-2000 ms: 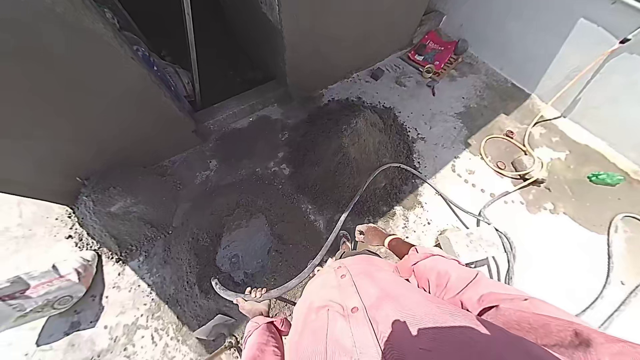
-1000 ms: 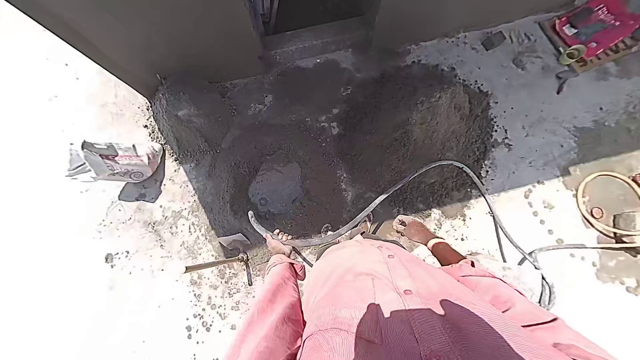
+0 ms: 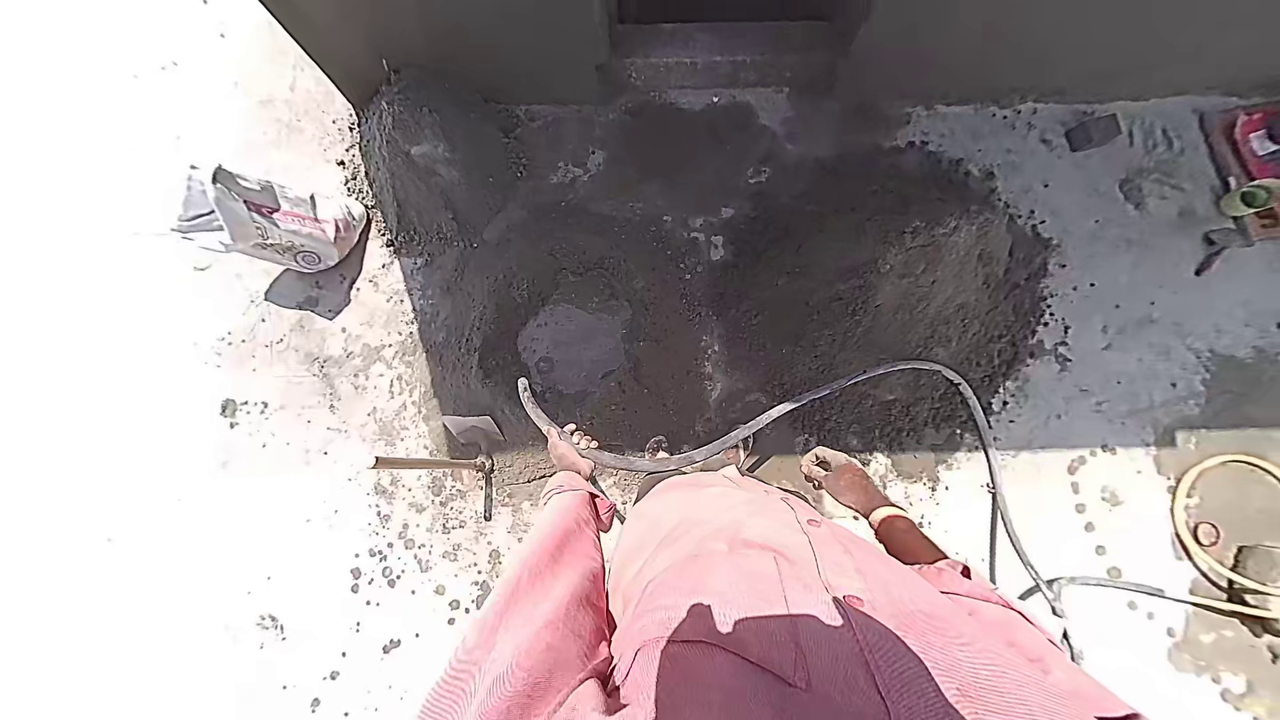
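My left hand (image 3: 570,450) is closed around a grey hose (image 3: 700,452) a little behind its free end. That end points over the grey patch (image 3: 575,345), which looks like water or wet mix, in a hollow of the dark sand or mortar. The hose runs across in front of my body, arcs over the edge of the larger dark heap (image 3: 930,270) and drops away at the right. My right hand (image 3: 832,476) holds nothing that I can see; its fingers are curled, a bracelet is on the wrist, and it stays apart from the hose. Both sleeves are pink.
A long-handled tool (image 3: 430,463) with a metal blade lies left of my feet. Farther left stands a printed sack (image 3: 300,235). A wall with a doorway step (image 3: 725,72) bounds the far side. At right are a coiled yellowish hose (image 3: 1185,510) and a red item (image 3: 1258,140).
The view has turned left and down. My left hand keeps its hold on the hose, whose end stays over the hollow; my right hand stays near my waist.
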